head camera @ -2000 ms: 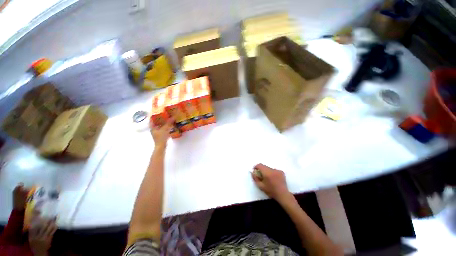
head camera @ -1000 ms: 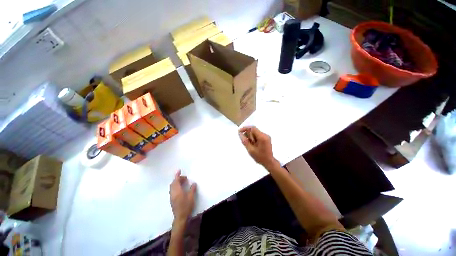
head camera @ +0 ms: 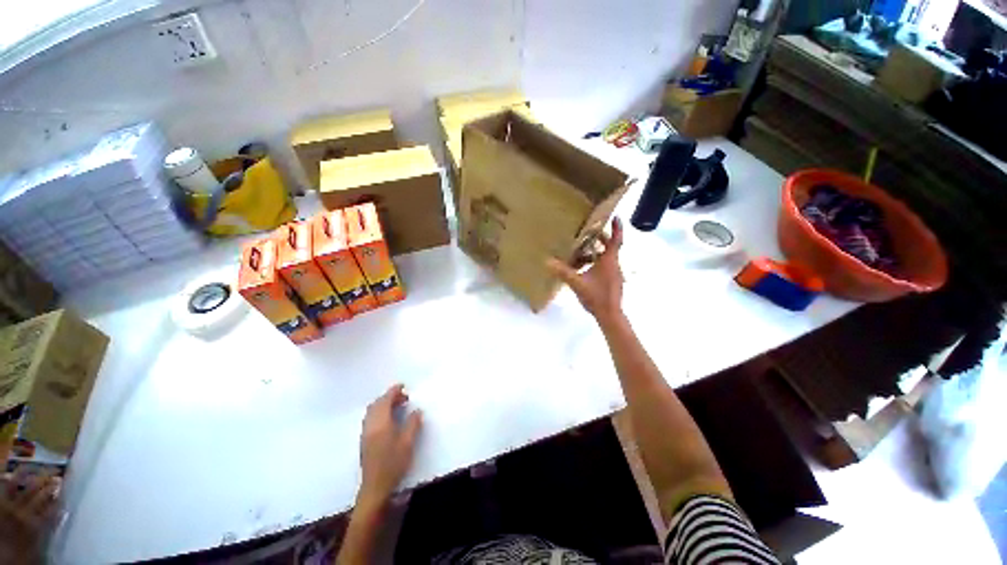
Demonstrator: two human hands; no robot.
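Observation:
An open brown carton [head camera: 508, 210] stands tilted on the bench, its top open. My right hand [head camera: 596, 274] is at the carton's right side, thumb and fingers spread around its edge. Something small and dark shows between the fingers; I cannot tell what. My left hand [head camera: 389, 444] is empty, fingers apart, over the bench near its front edge. Four orange retail boxes [head camera: 320, 270] stand in a row left of the carton, not touched by either hand.
Closed cartons [head camera: 387, 193] stand behind the boxes. A tape roll [head camera: 208, 298] lies left, another [head camera: 712, 234] right, near an orange-blue dispenser [head camera: 782, 285], a black tool [head camera: 663, 185] and an orange basin [head camera: 861, 281]. Another person's hand [head camera: 31, 502] shows at far left.
My left hand has let go of the orange boxes and drawn back toward the front edge. My right hand has moved forward onto the open carton, which now leans. The view has also shifted.

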